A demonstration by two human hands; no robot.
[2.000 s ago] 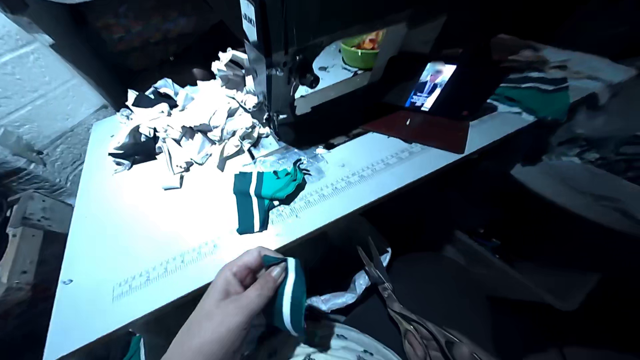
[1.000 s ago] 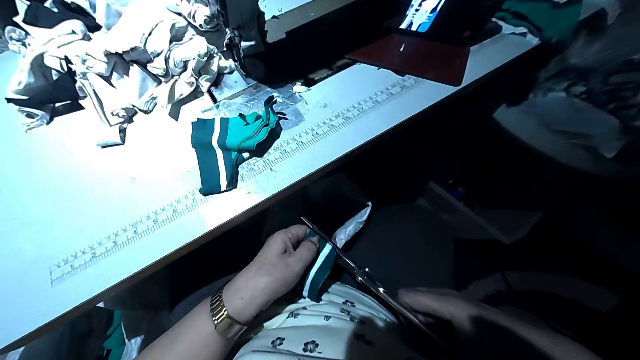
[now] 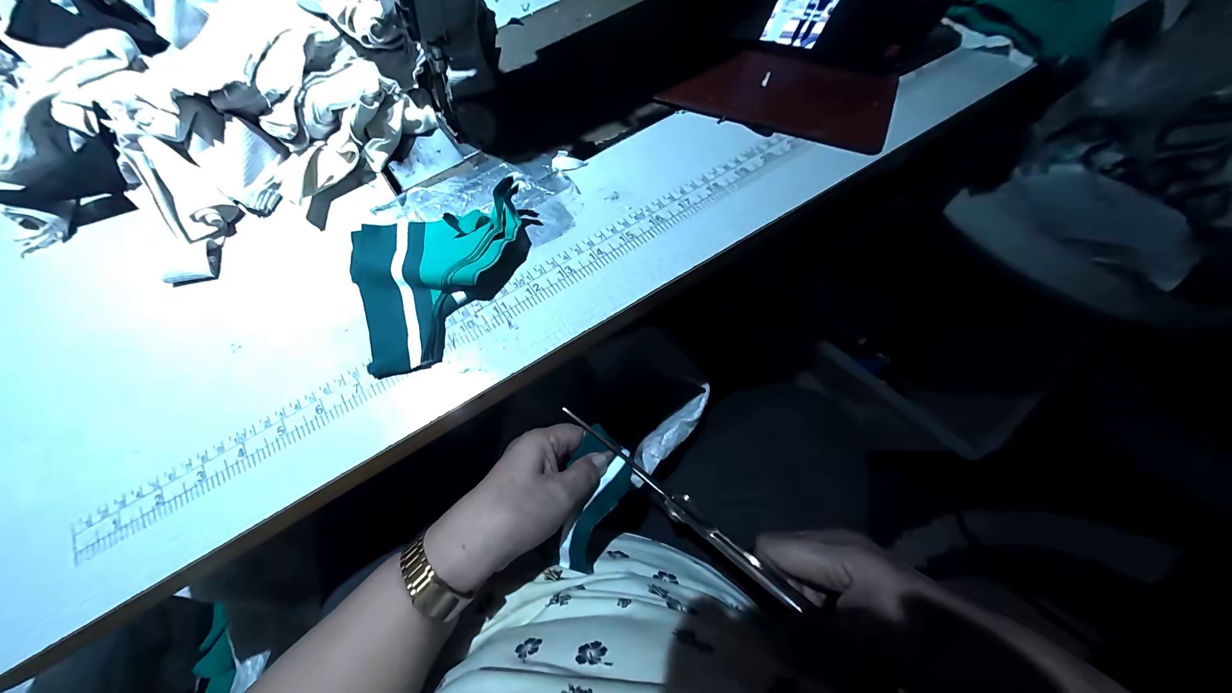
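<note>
My left hand (image 3: pixel 529 491), with a gold watch at the wrist, pinches a green and white striped fabric strip (image 3: pixel 603 505) over my lap. Metal scissors (image 3: pixel 707 534) lie across the strip's upper end, their tips beside my left fingers. Around their handles my right hand (image 3: pixel 833 568) is closed, partly in shadow. A whitish crumpled strip (image 3: pixel 674 428) hangs just beyond the blades. On the white table, a stack of green striped fabric pieces (image 3: pixel 414 289) rests over the printed ruler scale (image 3: pixel 289 428).
Cream and dark fabric scraps (image 3: pixel 241 115) are heaped at the table's back left, beside the dark sewing machine (image 3: pixel 462 67). A dark red cover or case (image 3: pixel 789 96) with a lit screen (image 3: pixel 799 21) stands at the back. The table edge (image 3: pixel 385 467) runs diagonally above my hands.
The scissors, apart from the strip two seconds ago, now cross it beside my left fingers. My right hand has come into view on their handles. The view has shifted closer to the lap and table edge.
</note>
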